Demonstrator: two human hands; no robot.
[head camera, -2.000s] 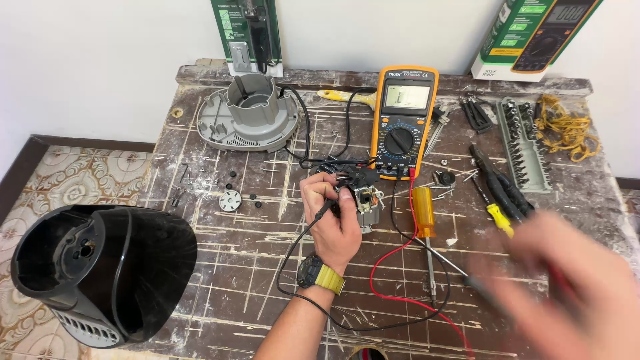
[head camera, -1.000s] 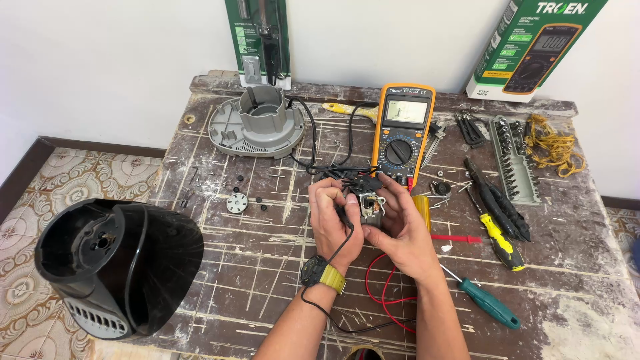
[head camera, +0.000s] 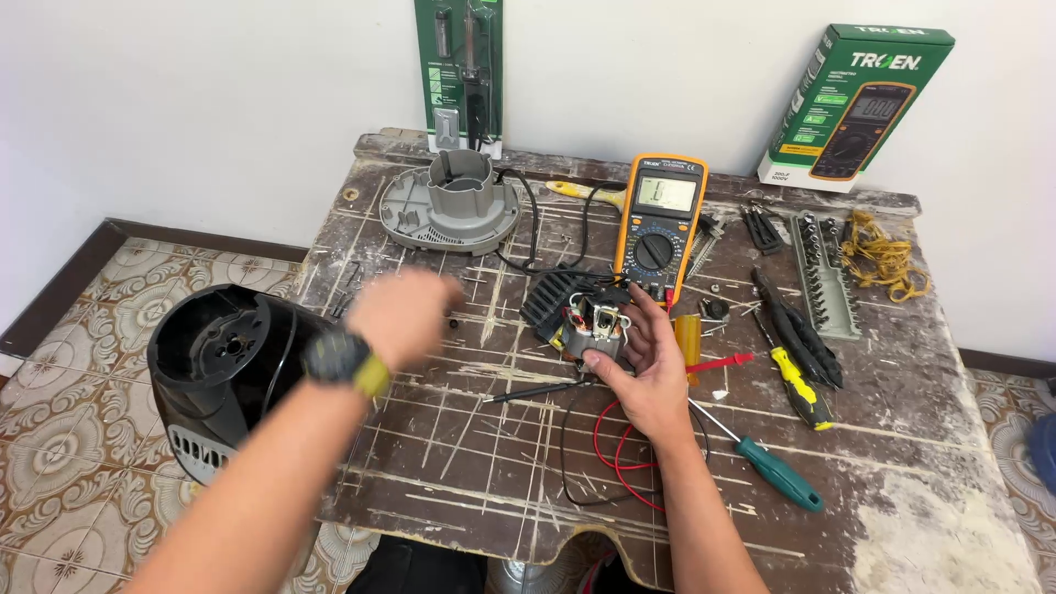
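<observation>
My right hand (head camera: 648, 363) holds a small electric motor (head camera: 596, 330) with copper windings and wires, just below an orange digital multimeter (head camera: 660, 223). My left hand (head camera: 404, 318), blurred and wearing a watch, is over the left part of the worktable; its fingers are too blurred to read. A black test probe (head camera: 536, 392) lies left of the motor, and a red test probe (head camera: 722, 363) lies to its right. Beside the motor's upper left is a black ribbed plastic part (head camera: 557, 305). A grey plastic appliance base (head camera: 454, 206) stands behind my left hand.
A black appliance housing (head camera: 231, 363) stands at the left. To the right lie a green-handled screwdriver (head camera: 780, 474), a yellow-black screwdriver (head camera: 800, 388), black-handled pliers (head camera: 796, 330), a socket tray (head camera: 825, 280) and yellow cord (head camera: 883, 256). A boxed multimeter (head camera: 858, 107) leans against the wall.
My left hand has let go of the motor and moved left. My right hand, blurred at the right two seconds ago, now supports the motor. The black probe lies on the table.
</observation>
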